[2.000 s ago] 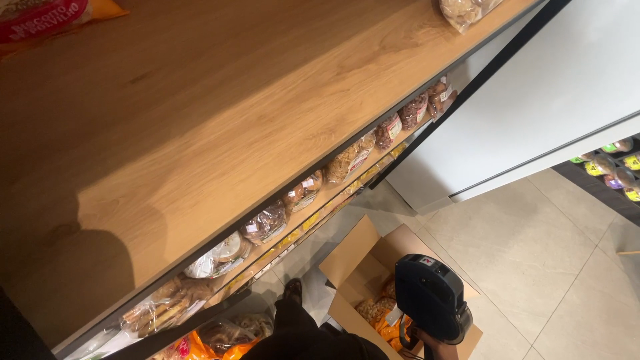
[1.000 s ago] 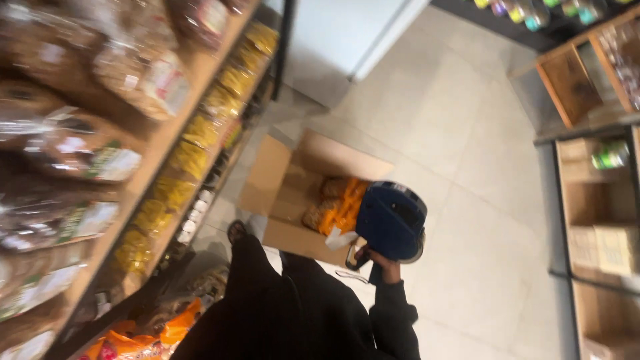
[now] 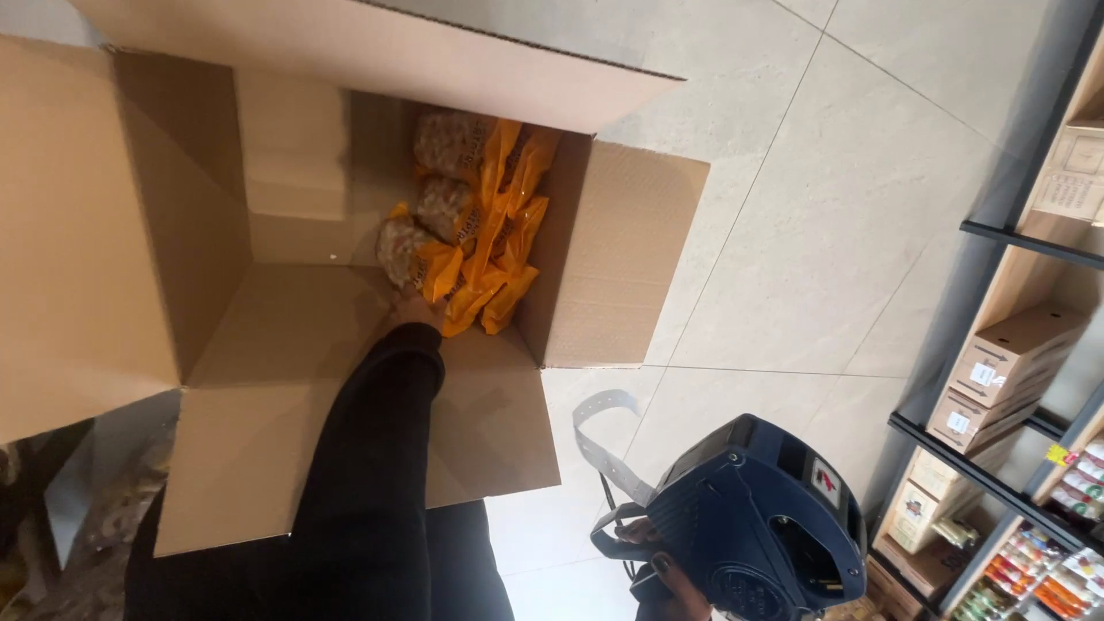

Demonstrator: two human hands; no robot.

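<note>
My left hand (image 3: 416,309) reaches into an open cardboard box (image 3: 297,319) and touches the nearest of several orange-and-clear plastic bags of snacks (image 3: 405,250); its fingers are partly hidden by the bag, so its hold is unclear. The bags lie together at the box's right end. Lower right, my right hand (image 3: 677,582) grips the handle of a dark blue handheld label printer (image 3: 750,517), held outside the box above the floor. A strip of pale label backing (image 3: 608,448) curls out of the printer towards the box.
Box flaps stand spread outward, one (image 3: 630,254) over the tiled floor (image 3: 776,285). Along the right edge run shelves with a black metal frame (image 3: 966,466), holding cartons (image 3: 1000,371) and packaged goods. Blurred packaged goods (image 3: 112,535) are at the lower left.
My left hand, unseen in the earlier frames, is now inside the box at the bags. The label printer, earlier over the box's edge, is now apart from it. The view has moved closer to the box.
</note>
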